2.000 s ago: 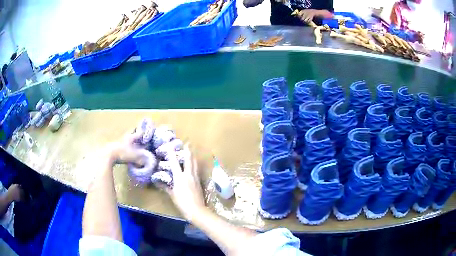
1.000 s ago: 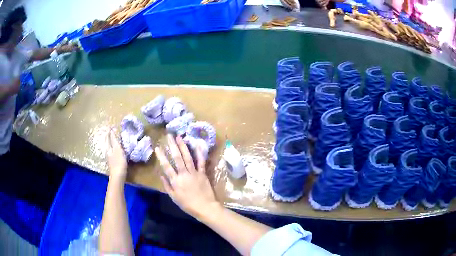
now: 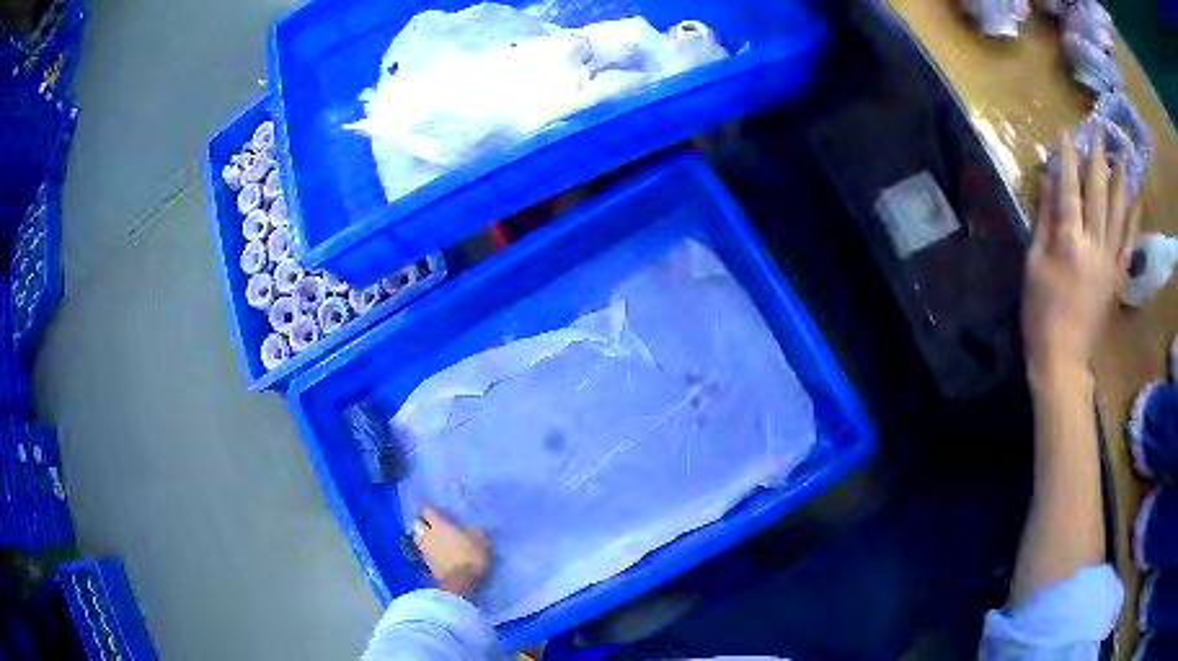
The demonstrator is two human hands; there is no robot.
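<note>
My left hand (image 3: 452,553) is low in a large blue tray (image 3: 788,323), its fingers curled at a small dark piece by the tray's left wall; whether they grip it is unclear. Another dark blue piece (image 3: 375,442), probably a blue tube, lies nearby. A wrinkled pale liner sheet (image 3: 607,426) covers the tray bottom. My right hand (image 3: 1079,265) is on the tan bench with fingers spread, beside pale ruffled rings (image 3: 1117,129). A white glue bottle (image 3: 1150,267) lies right of it, partly visible.
Another blue tray (image 3: 517,194) with a whitish sheet overlaps a ring crate (image 3: 239,323) full of pale rings. Blue tubes (image 3: 1163,426) stand at the bench's right edge, cut off. Grey floor (image 3: 168,258) is at the left. More blue crates (image 3: 32,478) are at the far left.
The view has swung down and left from the bench to the trays. My left hand has left the rings and reached into the tray. My right hand remains by the rings.
</note>
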